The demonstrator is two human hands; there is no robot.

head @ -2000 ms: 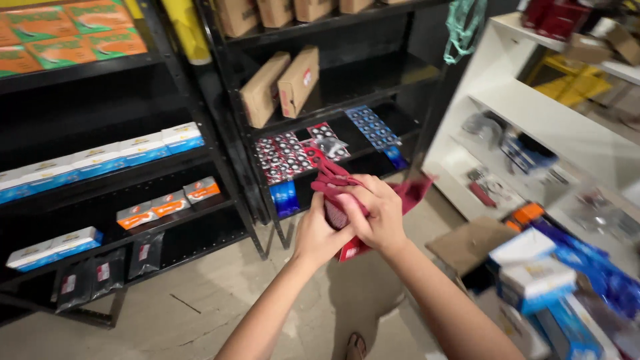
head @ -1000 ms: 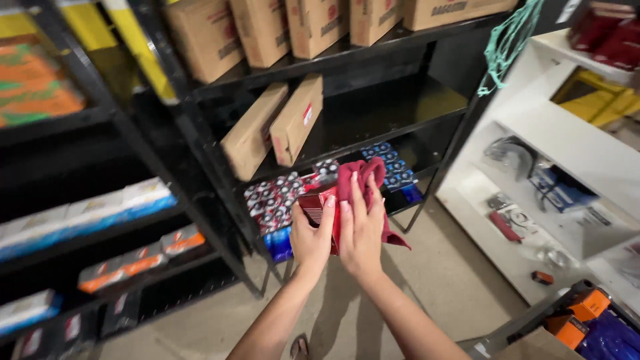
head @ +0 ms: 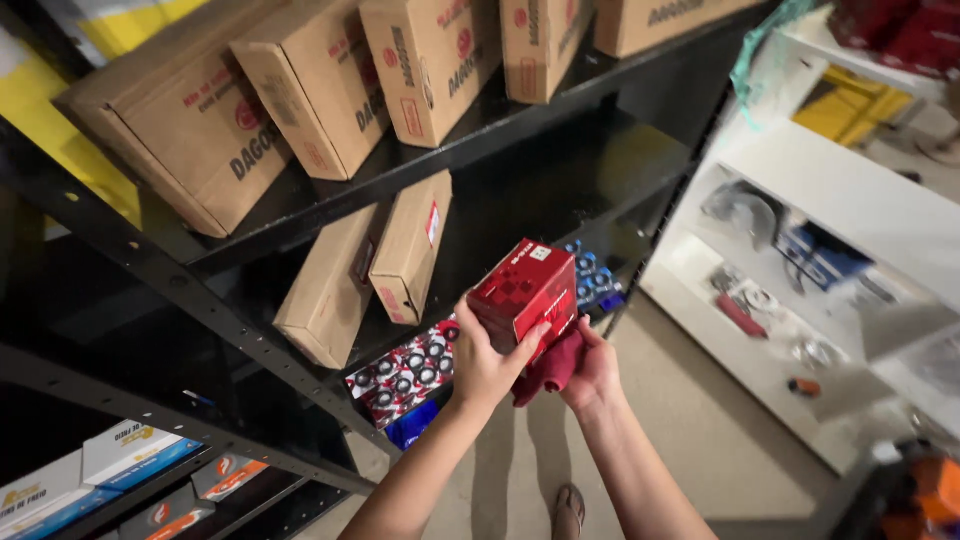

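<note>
In the middle of the view, a red printed cardboard box (head: 529, 289) is tilted, its top and one side showing. My left hand (head: 487, 356) grips it from the left, with the thumb across its near side. A dark red cloth (head: 555, 367) is bunched below and against the box. My right hand (head: 596, 364) holds this cloth at the box's lower right; some of its fingers are hidden behind the cloth.
Brown cartons (head: 315, 82) line the upper black metal shelf (head: 480, 131), and two narrow cartons (head: 411, 251) lean below. Blister-packed ring-shaped parts (head: 412, 367) lie lower down. At right stands a white shelf unit (head: 847, 165); boxes (head: 135, 454) fill the lower left.
The red box, mostly covered by my hands and the cloth before, now shows its top and side. My right hand has moved down to its lower right with the cloth. The view is closer to the shelf.
</note>
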